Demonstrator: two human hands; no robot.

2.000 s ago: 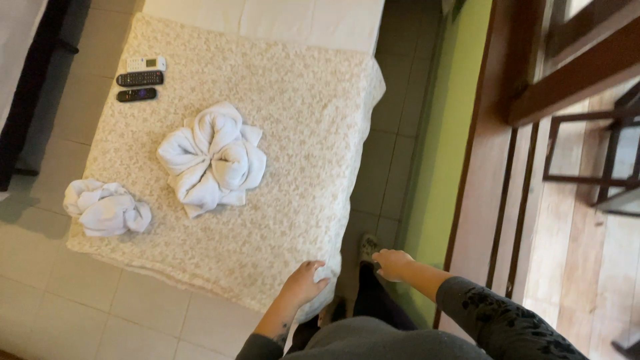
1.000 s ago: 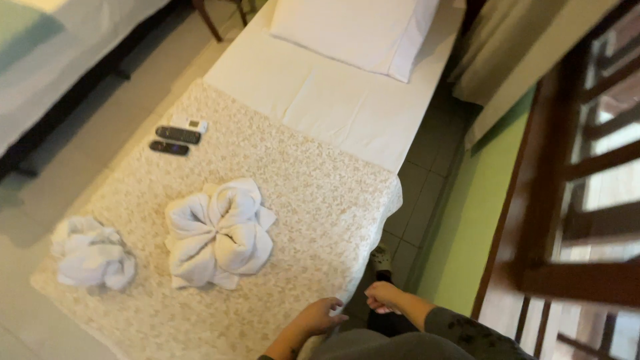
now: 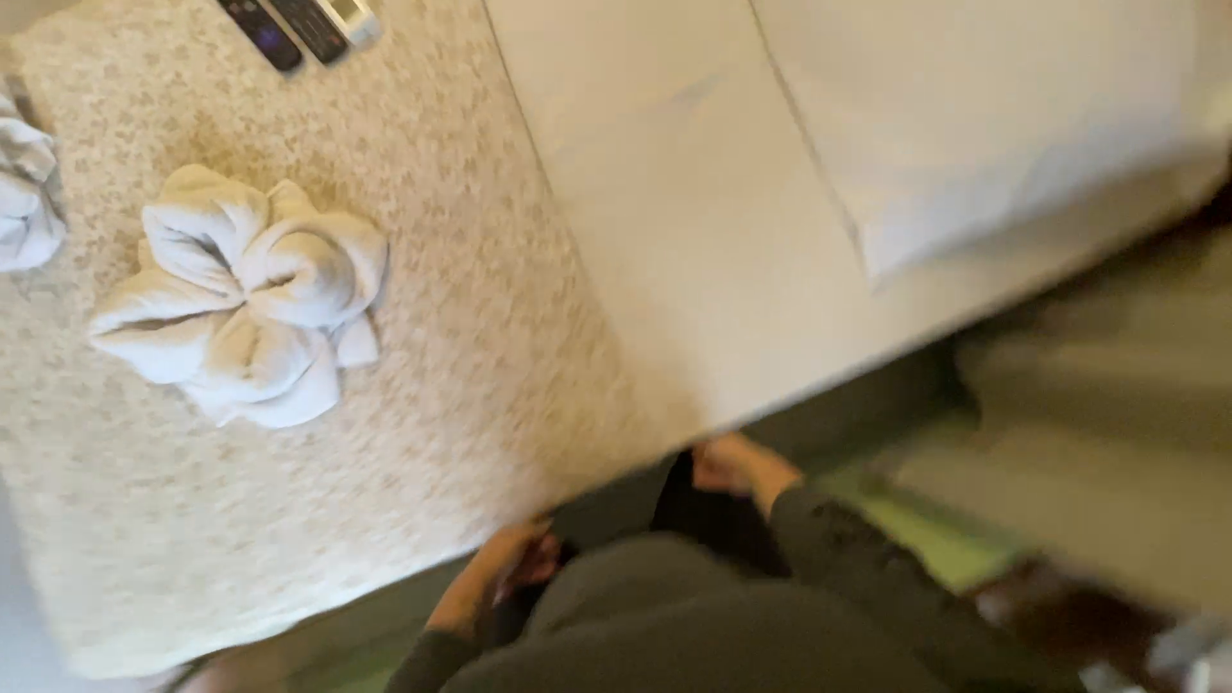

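A patterned cream bedspread (image 3: 462,318) covers the lower part of the bed. On it lies a white towel folded like a flower (image 3: 245,298), left of the middle. A second bundled white towel (image 3: 24,192) is cut by the left edge. My left hand (image 3: 525,558) is at the near edge of the bed, blurred, its fingers curled; whether it touches the bedspread is unclear. My right hand (image 3: 727,464) is beside the bed edge farther right, also blurred, with its fingers partly hidden. No object shows in either hand.
Two dark remote controls (image 3: 265,34) (image 3: 313,29) and a white remote with a small display (image 3: 351,19) lie at the top left of the bedspread. A white sheet (image 3: 674,212) and a white pillow (image 3: 1001,115) are to the right. A curtain (image 3: 1107,404) hangs beyond the bed's near side.
The view has swung strongly toward the pillow end, along the bed's side. The towels and remotes still lie on the bedspread. My left hand rested on the bedspread's corner two seconds ago.
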